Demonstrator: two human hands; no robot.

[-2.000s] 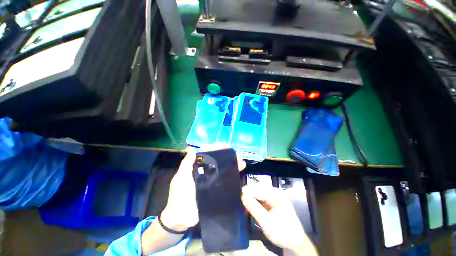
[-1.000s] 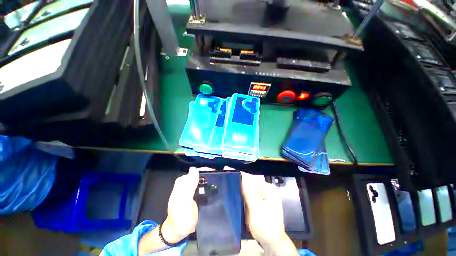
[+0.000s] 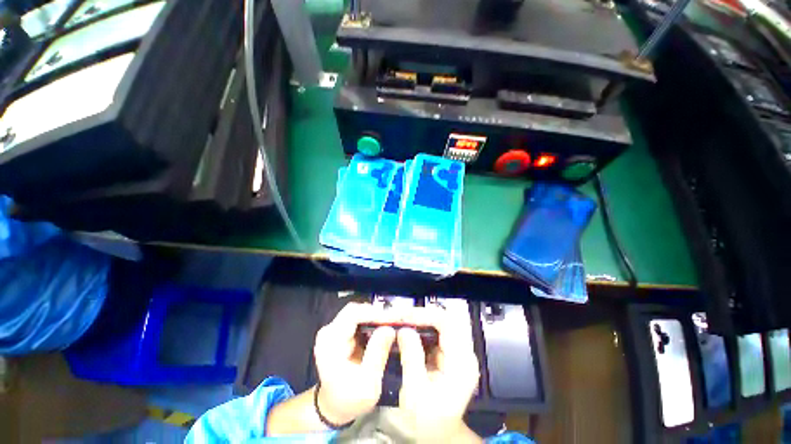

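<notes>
A dark phone point(image 3: 399, 329) is between my two hands, low in the middle of the view, tilted so that mostly its end edge shows. My left hand point(image 3: 351, 368) holds its left side and my right hand point(image 3: 441, 373) its right side, with both thumbs close together on it. Its broad faces are mostly hidden. Below the bench edge, behind my hands, is a black foam tray point(image 3: 279, 347). A silver-grey phone point(image 3: 510, 351) lies in its right part, and more light phones show partly behind my hands.
Light-blue film sheets point(image 3: 431, 221) and dark blue film pieces point(image 3: 548, 238) lie on the green bench before the black press point(image 3: 486, 130). Foam trays point(image 3: 165, 130) are stacked left. A grey hose point(image 3: 253, 104) hangs there. More phones point(image 3: 672, 373) sit lower right. A blue-sleeved person point(image 3: 52, 290) is far left.
The phone was held with its dark back facing me; now it is tipped nearly edge-on. My hands have closed in around it, thumbs together. More of the tray shows.
</notes>
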